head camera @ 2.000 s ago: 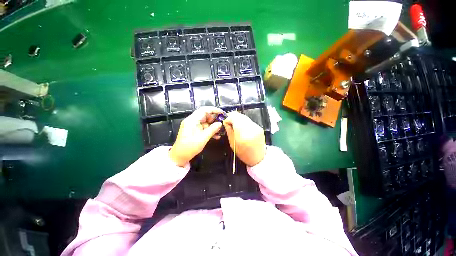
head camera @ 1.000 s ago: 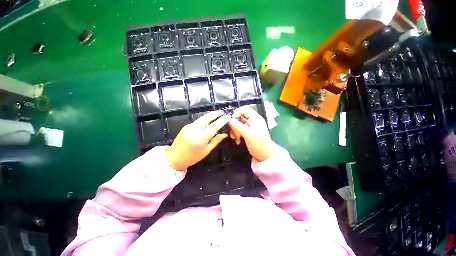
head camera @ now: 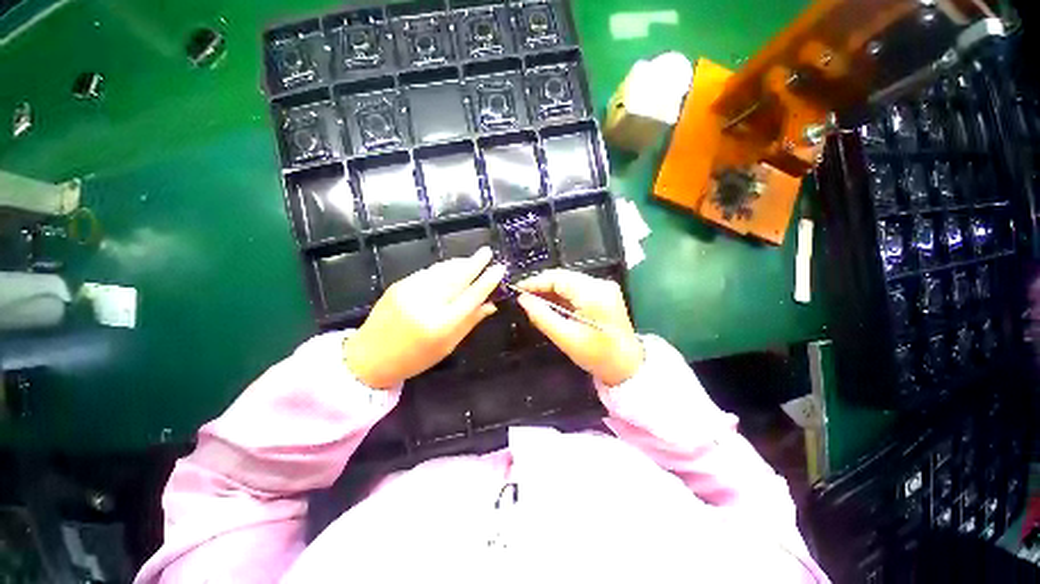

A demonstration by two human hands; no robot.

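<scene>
The black compartment tray (head camera: pixel 439 165) lies in front of me, with square modules in most pockets of its two far rows. One black square module (head camera: pixel 526 236) with a ring in its centre sits or is held over the fourth pocket of the fourth row. My left hand (head camera: pixel 428 319) has its fingertips around a small dark piece (head camera: pixel 502 274) just below that module. My right hand (head camera: pixel 579 325) pinches a thin slim tool (head camera: pixel 559 306), its tip at the same small piece. The piece is too small to make out.
An orange press fixture (head camera: pixel 730 160) stands right of the tray, with a cream-white block (head camera: pixel 652 97) between them. Stacked black trays (head camera: pixel 929 251) with modules are at the far right. Small loose modules (head camera: pixel 88 86) lie at the upper left. A grey-white object (head camera: pixel 34 194) is at the left edge.
A module now shows in the fourth row beyond my hands. My hands have moved slightly lower, the left one leftward, and the slim tool shows again in my right. The view has shifted.
</scene>
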